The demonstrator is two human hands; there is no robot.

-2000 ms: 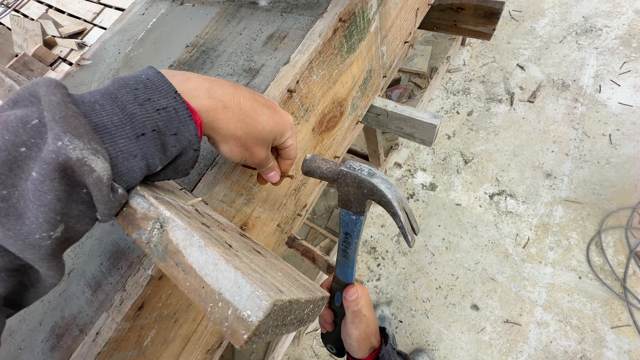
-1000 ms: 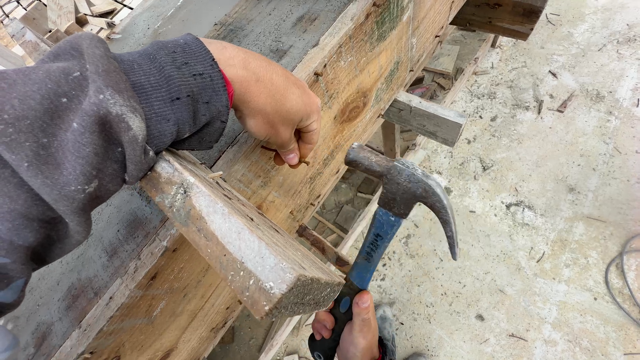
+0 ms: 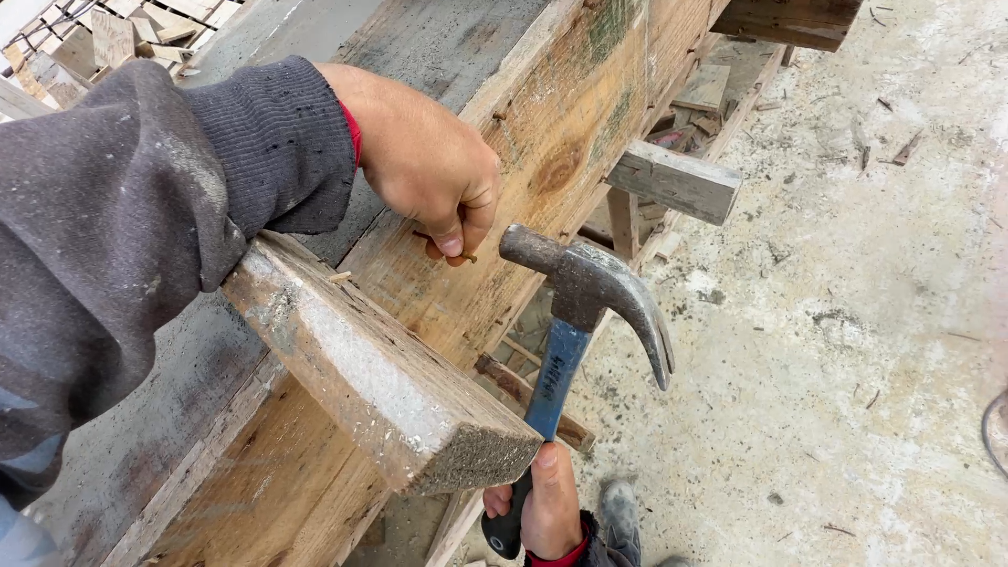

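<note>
Between its thumb and fingers, my left hand (image 3: 437, 173) pinches a rusty nail (image 3: 470, 257) against or just over the face of a wooden formwork board (image 3: 441, 303). Part of the nail is hidden by the fingers. My right hand (image 3: 547, 500) grips the black lower handle of a claw hammer (image 3: 587, 287); its upper handle is blue and bears writing. The hammer's striking face points at the nail, a short gap away, and its claw curves down to the right. A thick timber piece (image 3: 378, 378) lies across the board's top edge, below my left forearm.
A short timber end (image 3: 677, 181) and a darker one (image 3: 787, 20) jut from the board's outer side. Scrap wood (image 3: 110, 39) lies at the upper left. Debris dots the concrete floor (image 3: 827, 331), where a boot (image 3: 620, 512) stands. A cable (image 3: 994, 433) is at the right edge.
Both hands keep their holds on the nail and the hammer. The nail's and the hammer's places have changed only slightly; the view has shifted a little.
</note>
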